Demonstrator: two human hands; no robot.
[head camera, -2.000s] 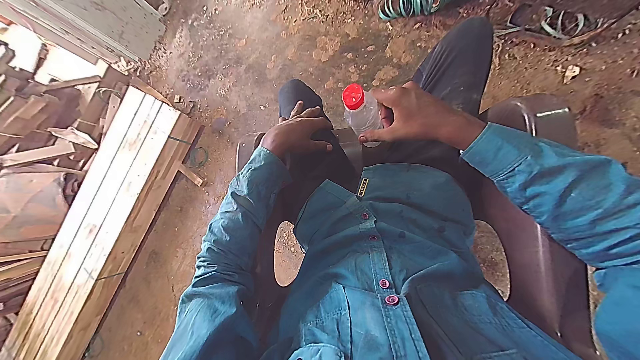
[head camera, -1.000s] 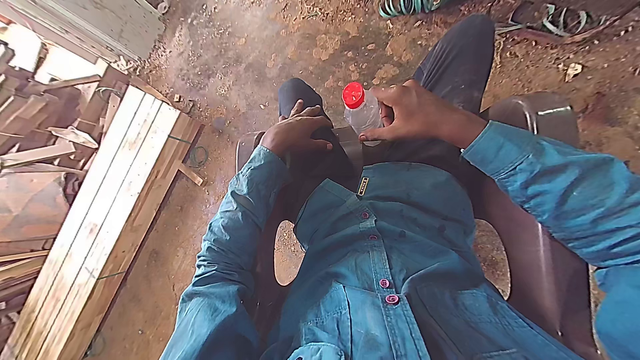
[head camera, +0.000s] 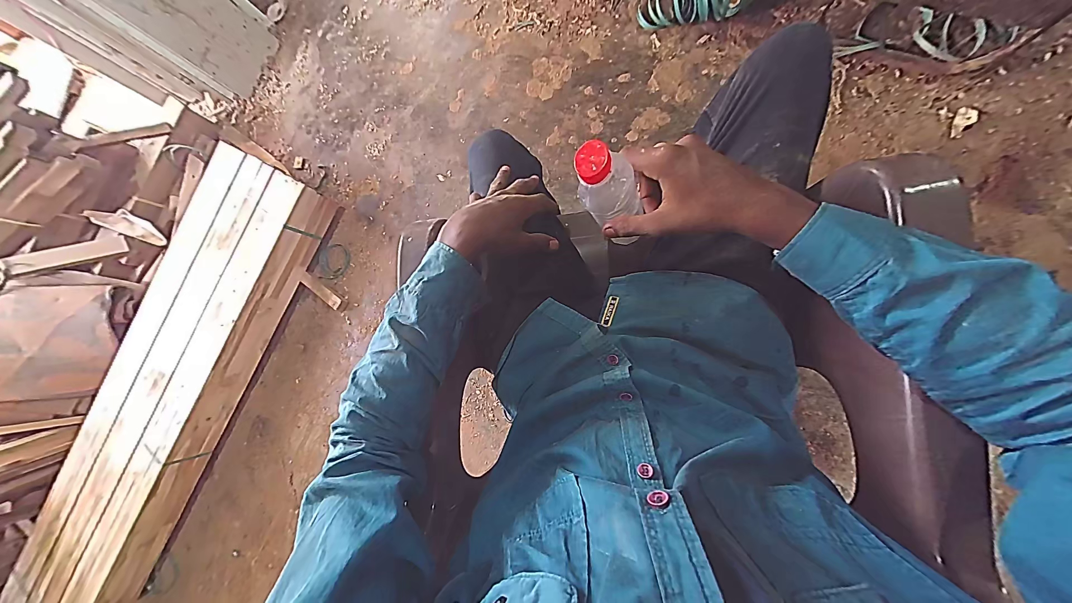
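Observation:
My right hand (head camera: 699, 188) is closed around the side of a clear plastic bottle (head camera: 609, 194) with a red screw cap (head camera: 593, 162). The bottle is upright between my thighs, above the front of the brown plastic chair seat (head camera: 584, 239); whether its base rests on the seat cannot be told. My left hand (head camera: 502, 216) lies palm down on my left thigh near the knee, fingers spread a little, holding nothing. Dark trousers and a blue buttoned shirt cover my body.
Strapped planks (head camera: 184, 335) lie on the dirt floor to my left, beside a heap of scrap wood (head camera: 59, 201). A pale panel (head camera: 188, 42) is at the upper left. Coils of green strap (head camera: 687, 10) and more strapping (head camera: 955, 38) lie beyond my right knee. Chair arms flank me.

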